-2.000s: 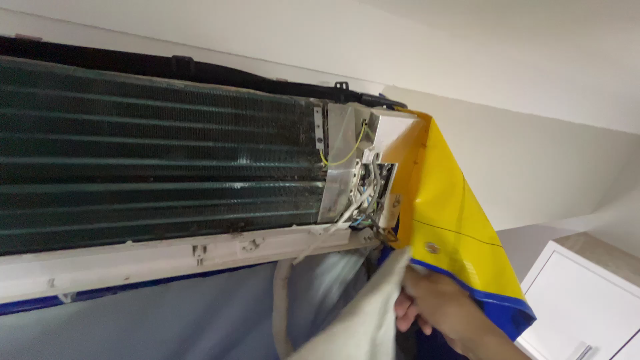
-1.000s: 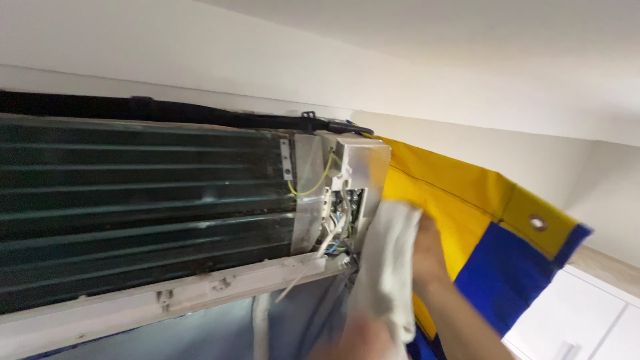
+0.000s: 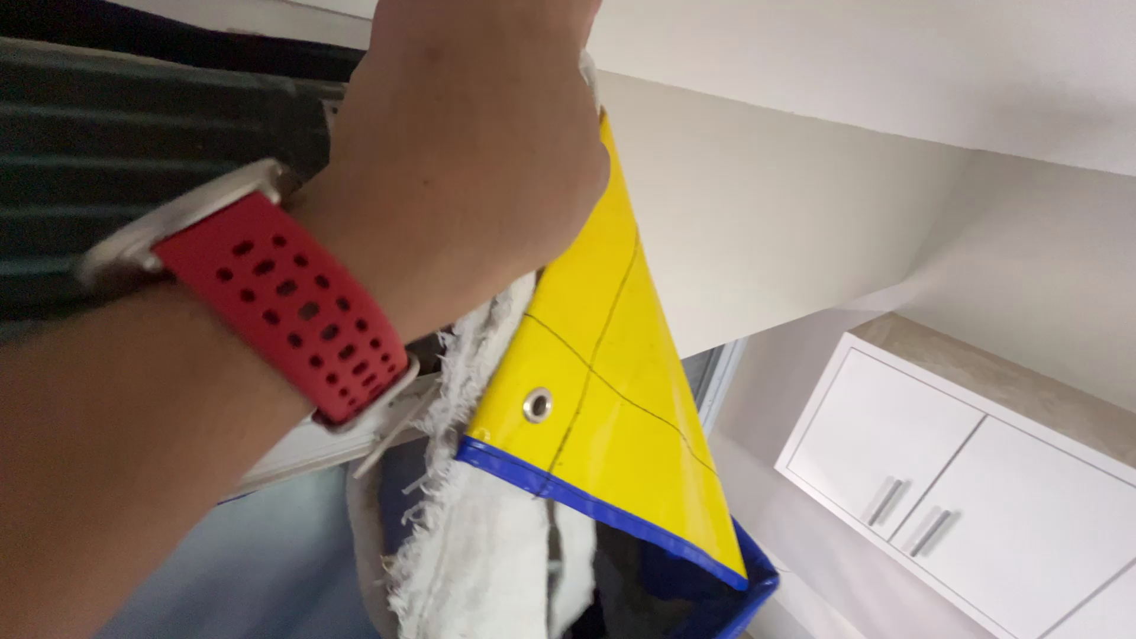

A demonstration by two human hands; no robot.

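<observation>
My left hand [image 3: 488,133], with a watch [image 3: 284,306] on a perforated red strap at the wrist, reaches up across the right end of the air conditioner's indoor unit. It is closed around a frayed white cloth [image 3: 497,532], which shows beside the hand and hangs below it; the fingertips are hidden. Right beside it, the yellow cover sheet [image 3: 621,355] with blue edging and a metal eyelet [image 3: 538,406] hangs partly over the cloth. The dark finned coil [image 3: 133,169] shows at the left. My forearm and hand hide the wiring end. My right hand is out of view.
A white wall cabinet [image 3: 923,461] with two bar handles is at the right. The ceiling [image 3: 843,62] slopes over the top. Part of the unit's white lower edge [image 3: 328,448] and a pale hose [image 3: 364,532] lie below my forearm.
My left hand has come up from the bottom edge to the unit's end. My right hand, on the white cloth before, has left the view. The yellow sheet now hangs folded down.
</observation>
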